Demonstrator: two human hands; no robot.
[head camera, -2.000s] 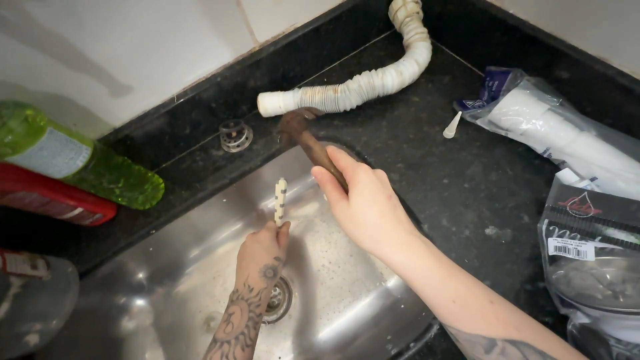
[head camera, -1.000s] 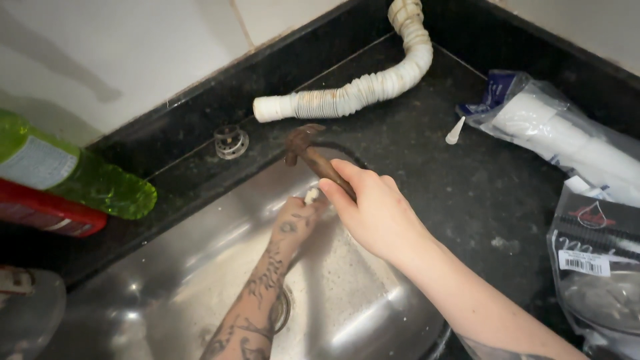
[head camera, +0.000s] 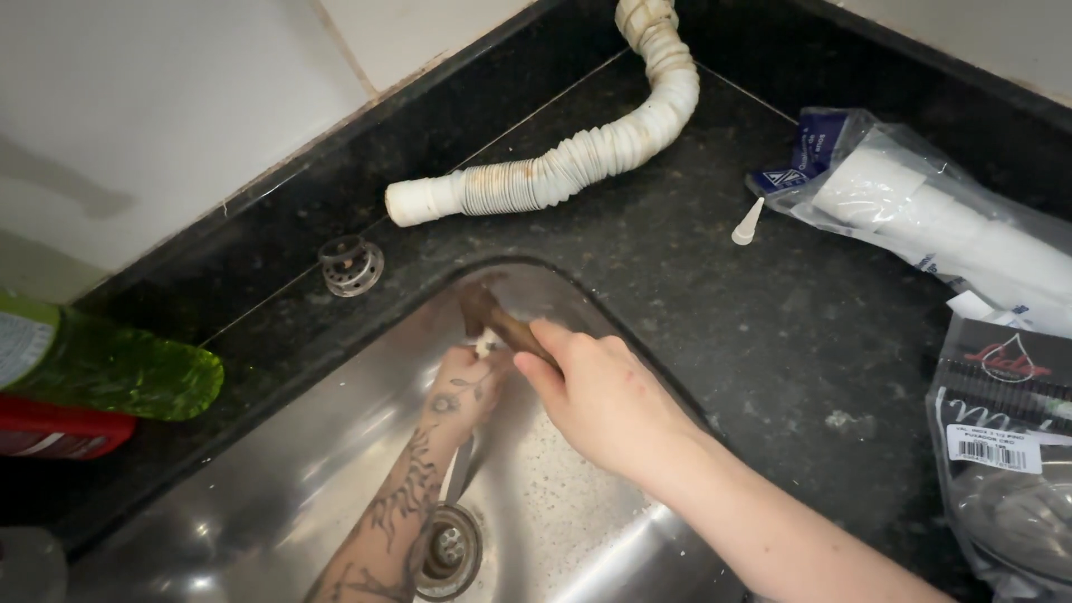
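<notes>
My left hand (head camera: 465, 389) is closed around the pale, dark-spotted handle of a flat-bladed tool (head camera: 487, 342), whose metal blade points down toward the drain (head camera: 450, 548) of the stainless steel sink (head camera: 578, 502). My right hand (head camera: 615, 394) grips the wooden handle of a hammer (head camera: 521, 333). The hammer's brown head is over the sink's far corner, right by the butt of the tool's handle; whether they touch is not plain. Where the blade's tip rests is hard to see, as my left wrist partly covers the drain.
On the dark stone counter lie a stained white corrugated drain hose (head camera: 586, 163), a metal sink strainer (head camera: 352, 266) and a small white cone-shaped nozzle (head camera: 748, 223). Bagged white pipe parts (head camera: 921, 209) and another plastic package (head camera: 1005, 494) lie right. Green (head camera: 134, 364) and red (head camera: 63, 429) bottles lie left.
The hammer has come down from above the sink's edge to the tool's handle. My left hand, lower over the sink two seconds ago, has moved toward the far corner with the tool.
</notes>
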